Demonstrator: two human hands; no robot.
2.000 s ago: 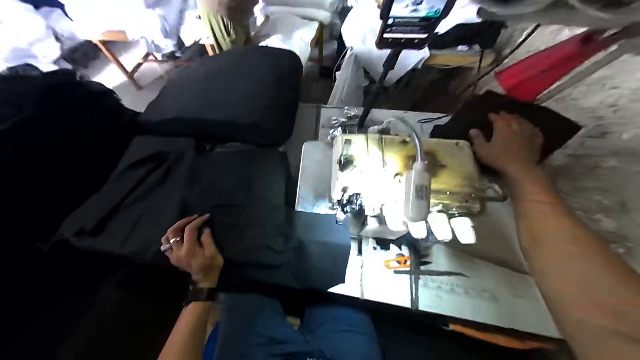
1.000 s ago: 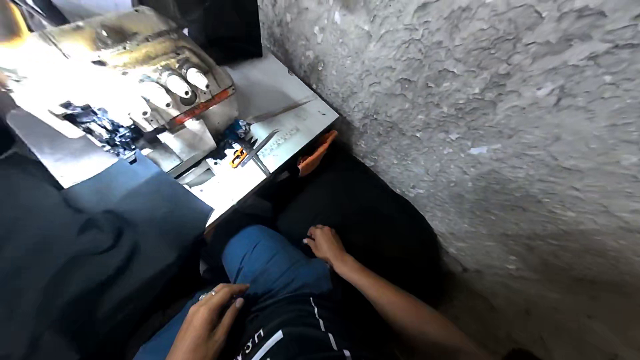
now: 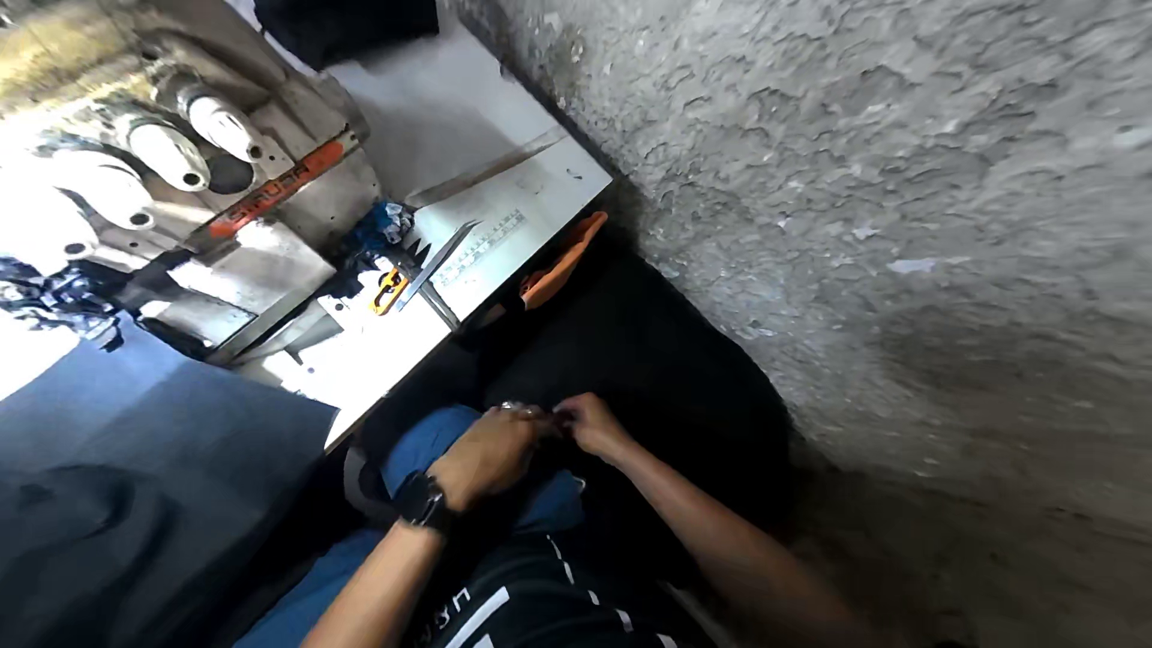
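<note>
My left hand (image 3: 495,450), with a ring and a black wristwatch (image 3: 423,500), is over my blue-trousered lap, its fingers meeting those of my right hand (image 3: 589,427). Both are at the edge of a large black cloth bundle (image 3: 648,360). The fingertips are dark and small, so I cannot tell whether they pinch the cloth. Up and to the left stands an overlock sewing machine (image 3: 297,171) with an orange-red maker's strip. On its table lie thread snips with an orange handle (image 3: 389,292), beside a dark metal piece.
A rough grey wall (image 3: 855,180) rises close on the right. The white table's corner (image 3: 585,171) nearly reaches it. An orange object (image 3: 565,263) hangs under the table edge. Dark grey fabric (image 3: 135,486) drapes at the left, and black cloth (image 3: 346,22) lies behind the machine.
The view has swung far down and right. My right hand, on dark cloth at the table's far side two seconds ago, is now by my lap. My left hand has come across to meet it.
</note>
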